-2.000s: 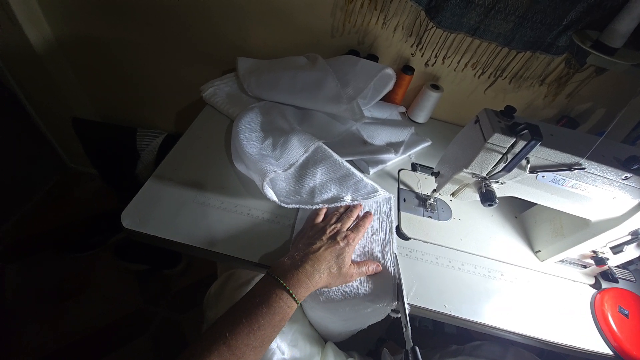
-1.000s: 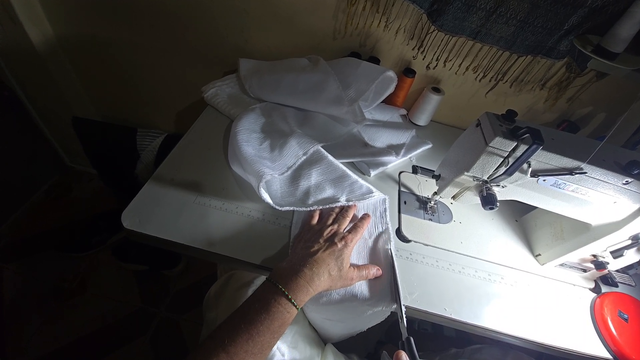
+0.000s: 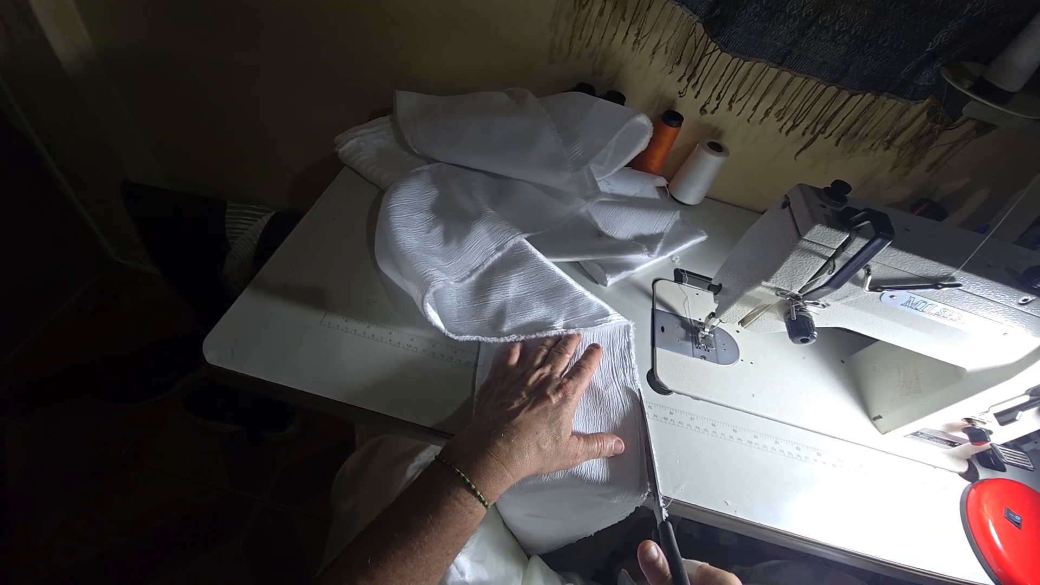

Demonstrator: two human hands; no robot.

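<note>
White crinkled fabric (image 3: 487, 211) lies heaped and folded on the sewing table, one layer running down over its front edge. My left hand (image 3: 540, 406) is spread flat on that layer, fingertips just below a folded hem and thumb pointing right. At the bottom edge my right hand (image 3: 686, 566), partly cut off by the frame, grips the black handle of a pair of scissors (image 3: 668, 540). Their blades lie along the right edge of the fabric, near the table edge; how far apart the blades are is hard to tell.
A white industrial sewing machine (image 3: 812, 268) stands at right, its needle plate (image 3: 695, 337) beside the fabric. Orange (image 3: 660, 145) and white (image 3: 699, 172) thread cones stand behind. A red round object (image 3: 1003, 528) is at lower right, and a printed ruler (image 3: 731, 431) crosses the table (image 3: 276, 325).
My right hand and the scissor handle have come into view at the bottom edge. My left hand stays flat on the fabric.
</note>
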